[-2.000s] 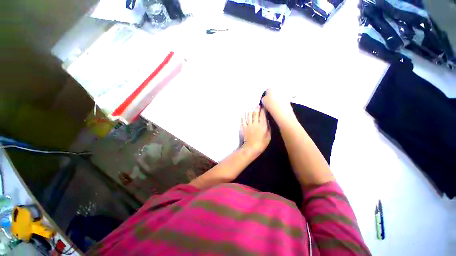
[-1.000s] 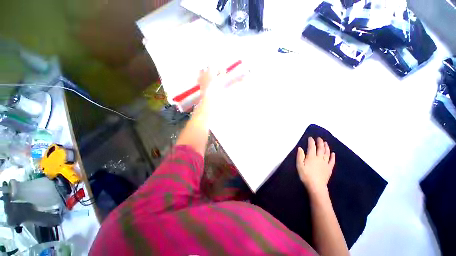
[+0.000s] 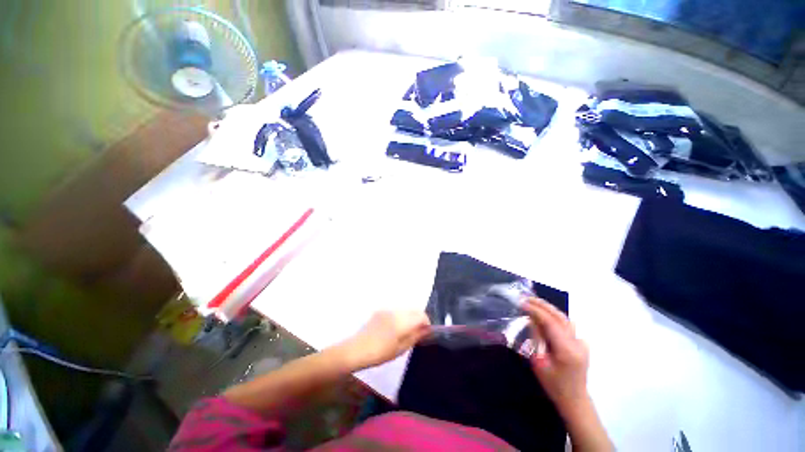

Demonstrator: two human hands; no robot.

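Observation:
My left hand (image 3: 394, 336) and my right hand (image 3: 558, 346) hold a clear poly bag (image 3: 481, 313) between them, my left at its left edge and my right at its right end. The bag is crumpled and slightly blurred, over the far part of a folded black garment (image 3: 468, 380). The garment lies flat on the white table (image 3: 371, 238) right in front of me. A stack of poly bags (image 3: 238, 243) with a red strip lies at the table's left edge.
Packed garments (image 3: 477, 110) in shiny plastic lie at the back, with another pile (image 3: 653, 141) at back right. Loose black cloth (image 3: 715, 274) lies at the right. Thread snips (image 3: 681, 441) show at the bottom right edge. A fan (image 3: 190, 66) stands back left.
My left hand has come back from the bag stack to the black garment with a clear bag. My right hand has left its flat rest on the garment and now holds the bag too. The view has lifted.

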